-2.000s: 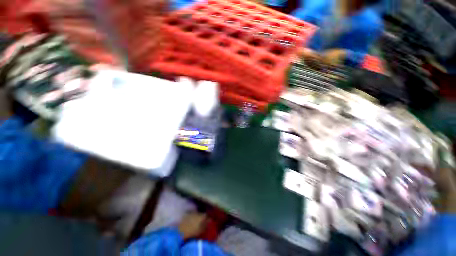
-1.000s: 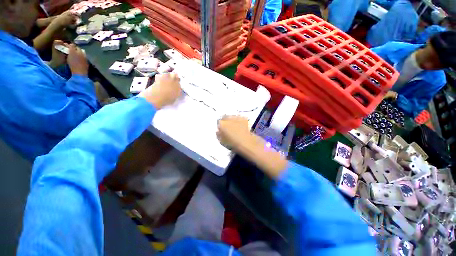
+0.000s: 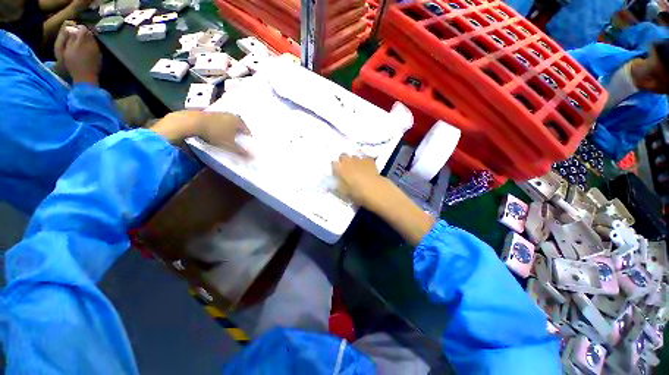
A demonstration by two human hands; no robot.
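Note:
A large white foam box or lid (image 3: 293, 161) lies tilted at the bench edge in front of me, with a thin whitish wrinkled sheet (image 3: 319, 102) across its back part. My left hand (image 3: 222, 133) is over its left edge, slightly blurred. My right hand (image 3: 356, 177) is on its right part with the fingers bent down. I cannot tell if either hand grips anything. The tape dispenser (image 3: 418, 183) with its white tape roll (image 3: 436, 151) stands just right of the box, partly behind my right forearm.
Red grid crates (image 3: 499, 80) are stacked behind the dispenser. A big pile of housings (image 3: 579, 271) lies at the right. More housings (image 3: 210, 63) lie behind the box at the left. Other workers sit at the left and far right. An open brown carton (image 3: 213, 242) is below the bench.
The blur has gone and both arms now reach over the white box. Since one second ago my left hand has moved down and left to its near left edge. The right hand stays on its right part.

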